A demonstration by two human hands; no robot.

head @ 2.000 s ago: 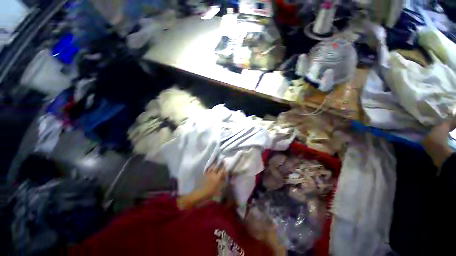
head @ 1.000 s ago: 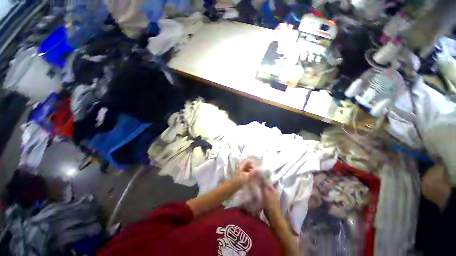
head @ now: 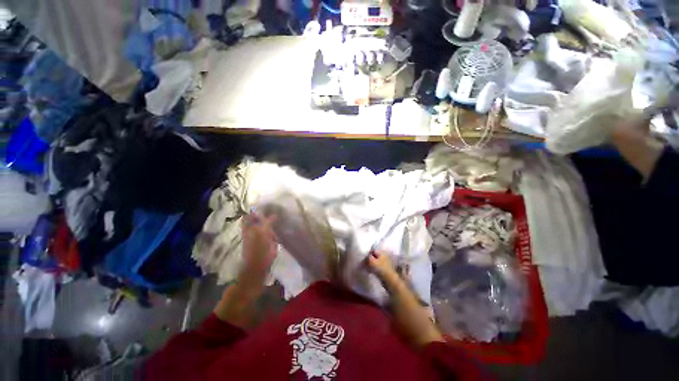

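A limp cream garment piece [head: 301, 227] hangs between my two hands above the lap, blurred by motion. My left hand [head: 258, 239] grips its left side, fingers closed on the cloth. My right hand [head: 380, 264] is at its right side with fingers bent at the cloth; the exact grip is blurred. Behind and below lies a garment pile [head: 357, 186] of white and cream cloth, under the table's front edge. The pile's left end is a gathered cream bundle [head: 223, 219].
A red crate [head: 534, 298] with pale cut pieces and a clear bag stands right of the pile. Long white panels [head: 562, 223] hang beside it. The wood-edged table [head: 246, 82] carries an overlock machine [head: 357, 71] and small fan [head: 480, 71]. A person's hand [head: 633, 149] holds white cloth at right.
My hands were close together over the pile and are now apart, with the cream piece spread between them. The view has turned, so the table now lies level across the picture.
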